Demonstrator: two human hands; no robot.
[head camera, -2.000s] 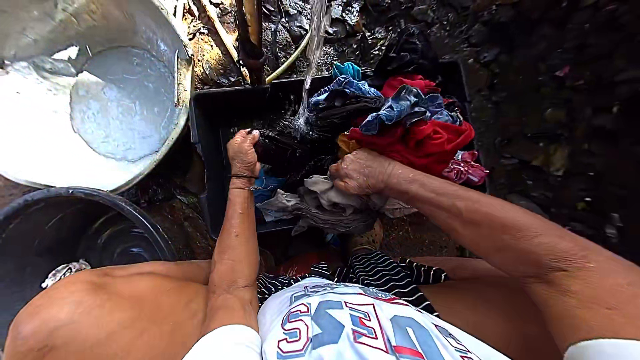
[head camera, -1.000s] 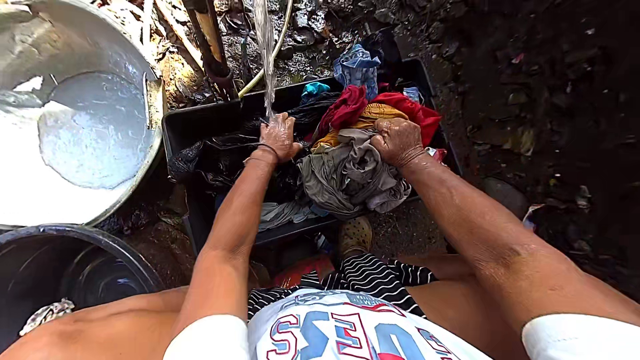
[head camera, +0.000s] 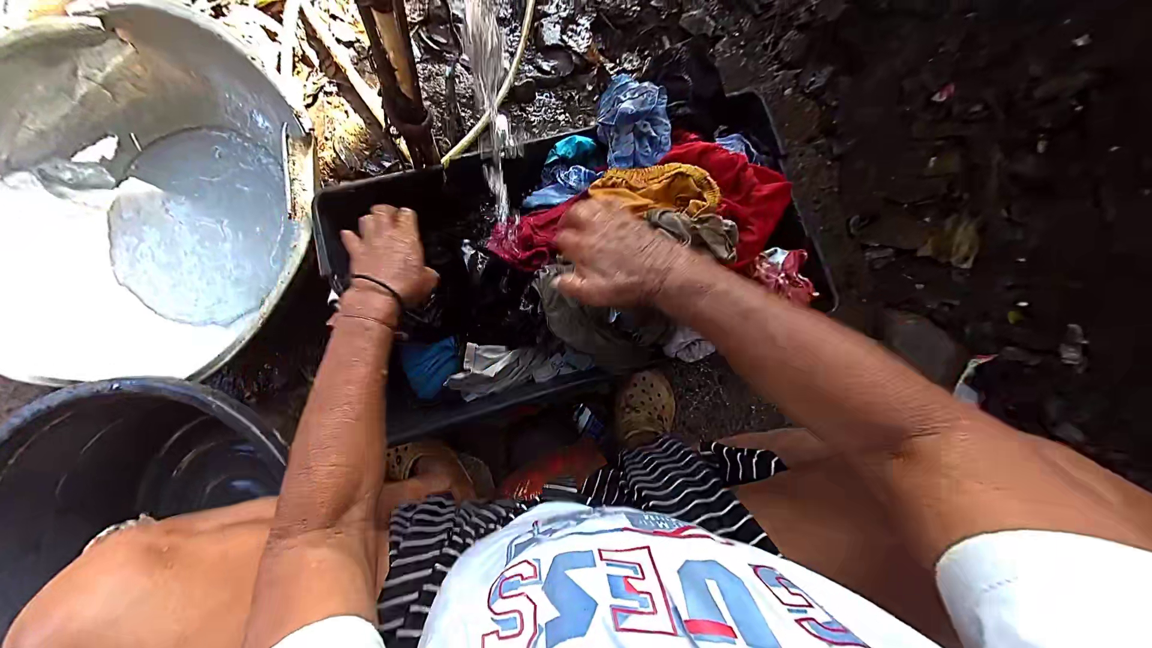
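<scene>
A black plastic basin (head camera: 796, 229) holds wet clothes under a falling stream of water (head camera: 486, 81). Over its left end is my left hand (head camera: 391, 252), fingers apart, with nothing seen in it. My right hand (head camera: 607, 252) is at the middle of the basin, touching or just above the clothes; its underside is hidden, so a hold cannot be told. Around it lie a mustard-yellow garment (head camera: 666, 187), red cloth (head camera: 751, 202), a grey-brown garment (head camera: 576, 315) and blue cloth (head camera: 634, 121). Pale cloth (head camera: 513, 369) and a blue piece (head camera: 428, 367) lie along the near side.
A large metal tub (head camera: 301, 180) with cloudy water stands at the left. Below it is a dark round plastic tub (head camera: 135, 391). Wooden poles (head camera: 396, 72) and a thin yellowish hose (head camera: 495, 99) are behind the basin. A tan clog (head camera: 644, 405) is near its front edge.
My left hand has moved left, away from the water stream, to the basin's left end. My right hand has left the right side of the clothes for the middle. The grey-brown garment is less bunched up.
</scene>
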